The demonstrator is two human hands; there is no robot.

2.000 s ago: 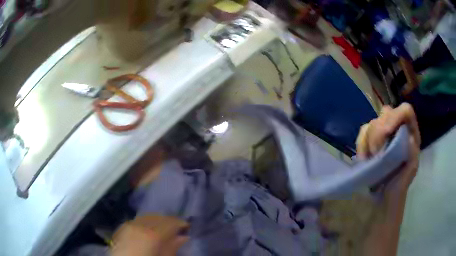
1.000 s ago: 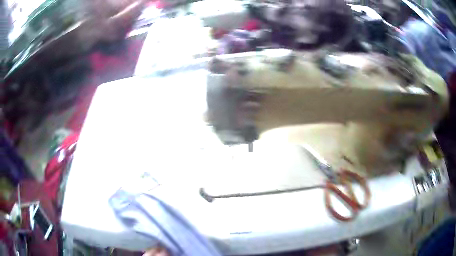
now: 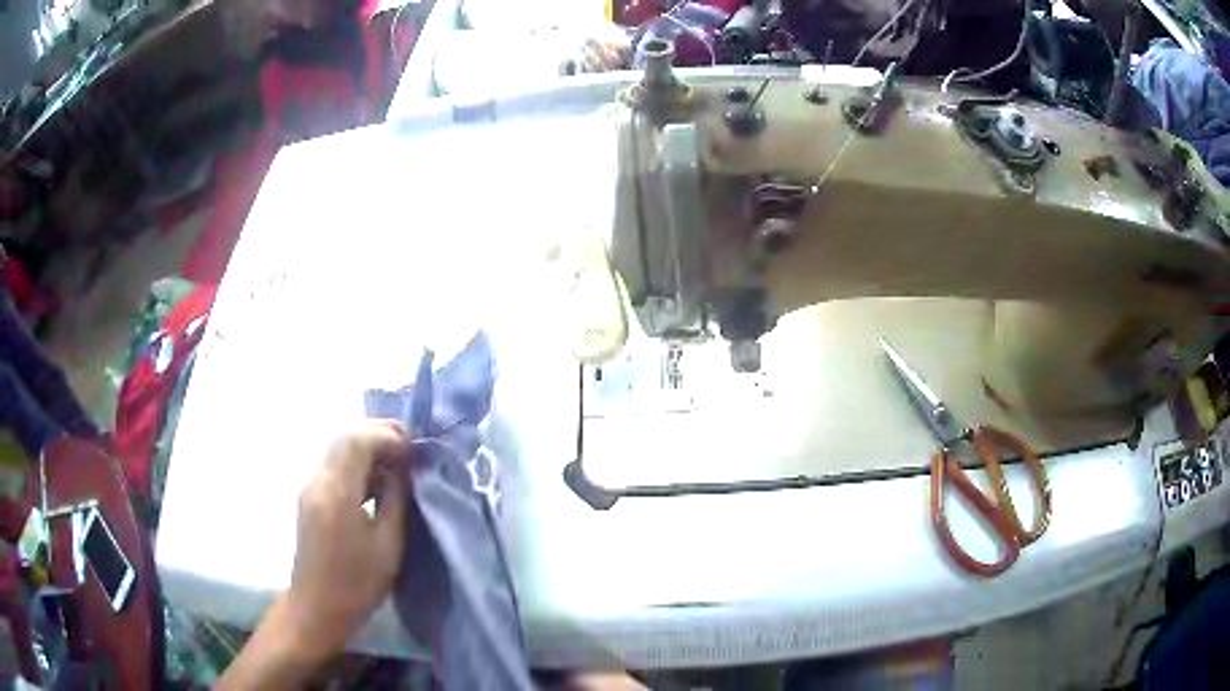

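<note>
A grey-blue cloth piece [image 3: 463, 567] lies over the front of the white table, left of the needle, and hangs past the front edge. My left hand [image 3: 354, 520] grips its left side near the upper end. Of my right hand, only a small blurred bit of skin [image 3: 604, 682] shows at the bottom edge, beside the cloth; its fingers are not visible. The cream sewing machine [image 3: 917, 230] stands behind, its presser foot [image 3: 675, 367] over the shiny bed with no cloth under it. Orange-handled scissors [image 3: 974, 473] lie right of the needle, blades pointing back left.
A pale yellow oval part [image 3: 599, 304] hangs left of the needle. A control panel [image 3: 1190, 475] is at the table's right end. A phone [image 3: 107, 556] lies on a reddish surface at the far left. Red cloth [image 3: 151, 392] is beside the table's left edge.
The view has swung from the chair side to the machine and moved closer. The cloth end has moved up and right onto the table, and my left hand now shows fully on it.
</note>
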